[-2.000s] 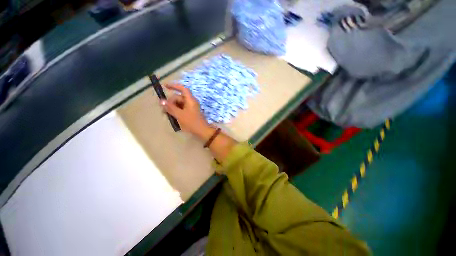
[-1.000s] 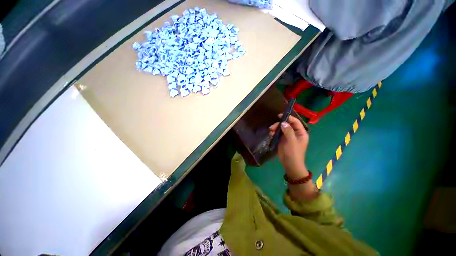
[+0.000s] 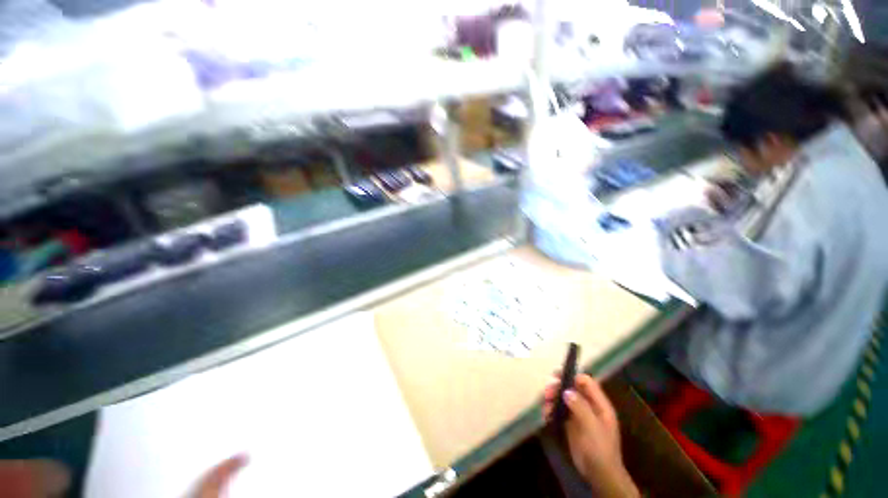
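Note:
My right hand (image 3: pixel 592 433) is closed around a black slim pen-like tool (image 3: pixel 571 368), held upright at the bench's front edge, right of the brown board (image 3: pixel 428 399). A pile of small light blue parts (image 3: pixel 506 311) lies on the board, washed out by blur. The white work sheet (image 3: pixel 263 409) lies left of it. My left hand (image 3: pixel 222 477) is cut off by the bottom edge. Only a blurred finger or thumb tip shows over the sheet, so its grip is hidden. Another blurred skin-coloured shape is at the bottom left corner.
A dark conveyor belt (image 3: pixel 292 282) runs behind the sheet and board. A clear bag of pale blue parts (image 3: pixel 565 214) stands at the board's back. A person in grey (image 3: pixel 798 272) sits at right on a red stool (image 3: pixel 725 443). Dark units (image 3: pixel 156 255) lie beyond the belt.
The view has lifted, bringing the shelf, belt and seated person into sight. My right hand moved from over the board to its front edge, still holding the tool. A left fingertip has appeared.

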